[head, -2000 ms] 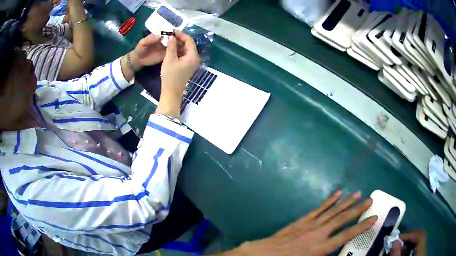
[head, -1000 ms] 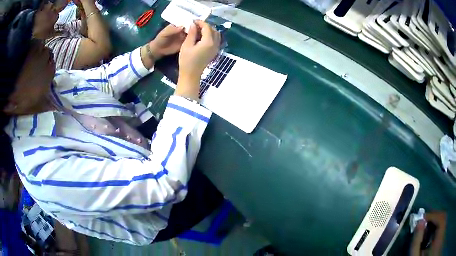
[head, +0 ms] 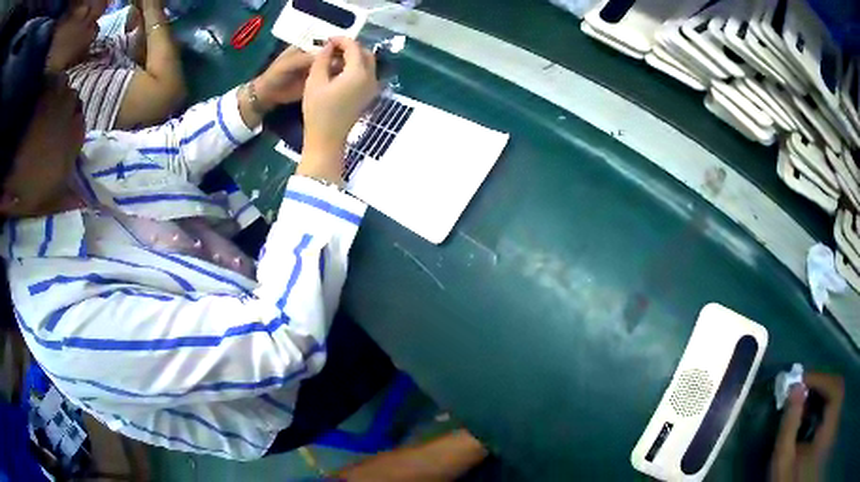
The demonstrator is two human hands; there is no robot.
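Note:
An off-white front cover (head: 681,435) lies face up on the green bench at lower right. Its long dark window (head: 724,405), round patch of holes and small black label strip show. My right hand (head: 817,428) is right of the cover, apart from it, with a small crumpled white wipe (head: 788,384) pinched at the fingertips. Part of an arm or hand, probably my left, shows blurred at the bottom edge (head: 420,459); its fingers cannot be made out, and it is away from the cover.
A person in a striped shirt (head: 179,329) sits at left, hands near another white cover (head: 316,21). A label sheet (head: 429,174) lies before them. Red-orange handles (head: 247,32) lie beyond. Past the pale rail (head: 651,141) are stacked covers (head: 717,47). A white wipe (head: 824,275) lies at the rail.
My left hand, flat on the cover two seconds ago, has left it. My right hand with the wipe has moved off the cover to its right. The neighbour's hands have shifted slightly.

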